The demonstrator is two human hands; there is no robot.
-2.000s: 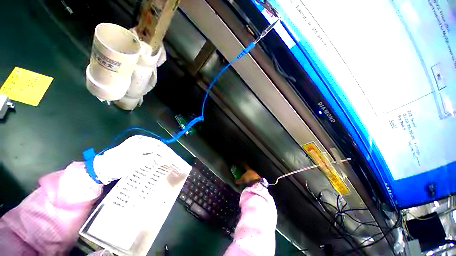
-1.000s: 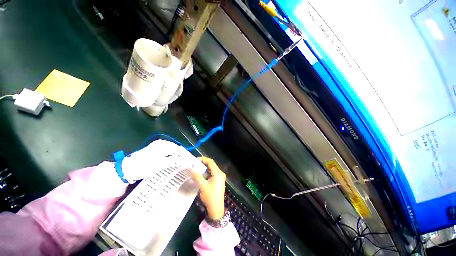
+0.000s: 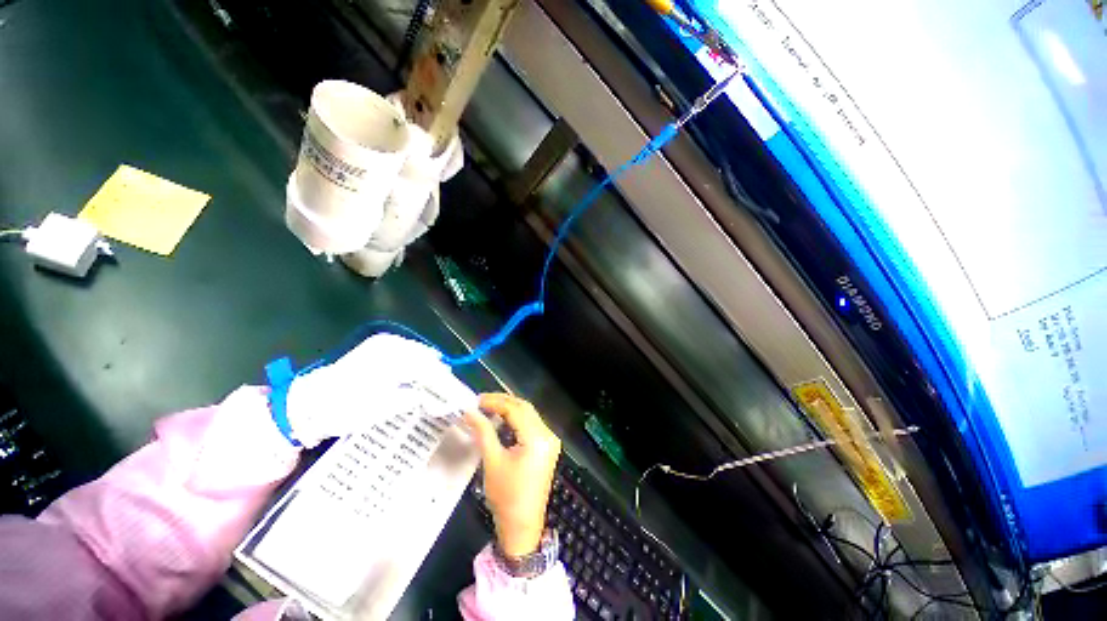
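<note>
My left hand (image 3: 364,386), in a white glove with a blue wrist band, holds a white label sheet (image 3: 386,467) with rows of small black print. The sheet lies over a shallow white box (image 3: 282,568). My right hand (image 3: 520,471), bare with a metal wristwatch, has its thumb and a bent finger pinched at the sheet's upper right edge. Whether a loose label is between those fingertips is too blurred to tell. The left fingertips are hidden by the glove and sheet.
A black keyboard (image 3: 613,548) lies right of the box. Green circuit boards (image 3: 603,439) lie on the dark strip behind. White cups (image 3: 346,170) are fixed to a post. A white adapter (image 3: 64,245) sits by a yellow note (image 3: 146,210). A blue cord (image 3: 561,240) runs up beside the monitor (image 3: 898,206).
My right hand has come back from the circuit board behind the keyboard to the sheet's edge. My left hand still holds the sheet. The camera view has shifted.
</note>
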